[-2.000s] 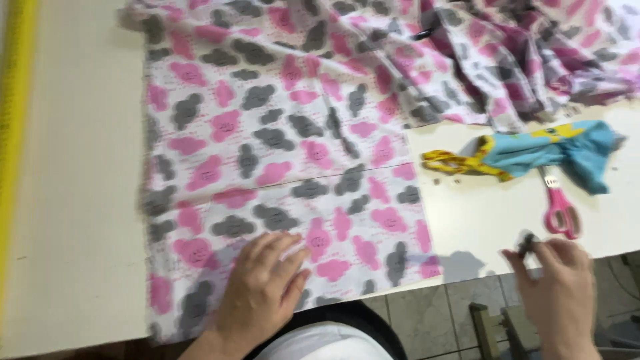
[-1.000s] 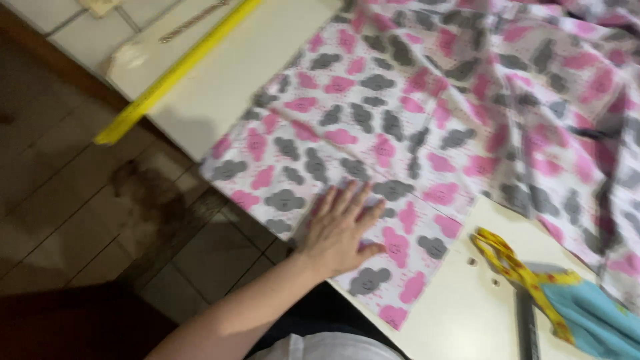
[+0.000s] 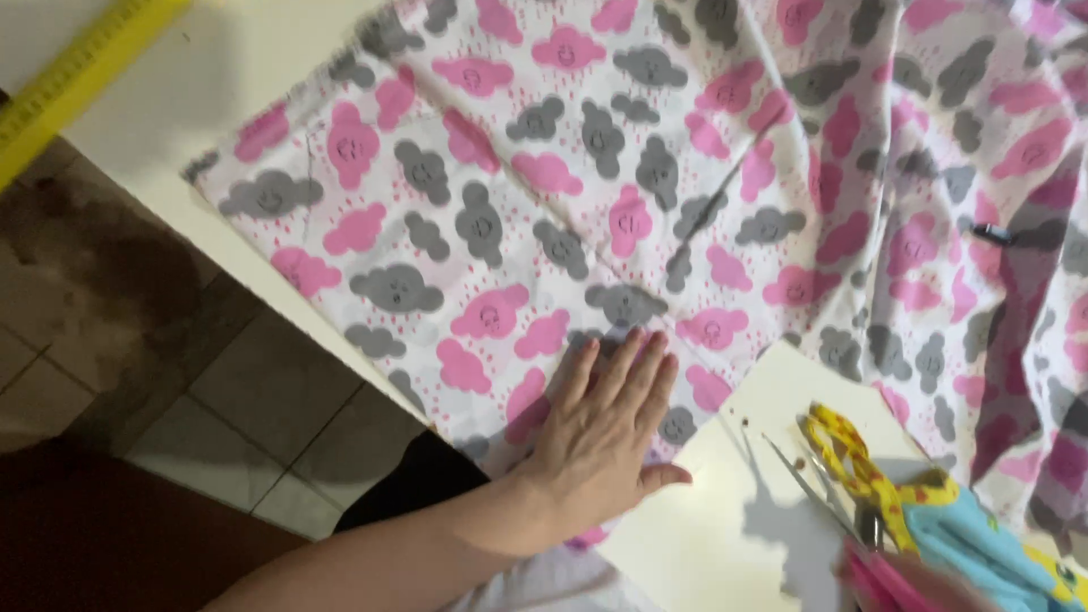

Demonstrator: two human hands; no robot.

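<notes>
White cotton fabric printed with pink and gray clouds (image 3: 480, 221) lies over the table, its left part flat and its right part in folds. My left hand (image 3: 608, 425) rests palm down on it near the table's front edge, fingers apart. At the lower right, my right hand (image 3: 918, 586), blurred and partly cut off by the frame, holds pink-handled scissors (image 3: 875, 565). The blades point up and left over the bare tabletop, slightly apart, beside the fabric's edge. A blue and yellow cloth (image 3: 969, 527) lies right beside the scissors.
A yellow measuring ruler (image 3: 85, 76) lies at the table's upper left corner. Small brown bits (image 3: 799, 463) sit on the white tabletop (image 3: 688, 535). A small dark object (image 3: 993, 234) lies on the folded fabric. Floor tiles (image 3: 212, 442) show beyond the table edge.
The right hand, out of view one second ago, is now at the lower right with the scissors, which lay by the blue cloth two seconds ago. The view has turned.
</notes>
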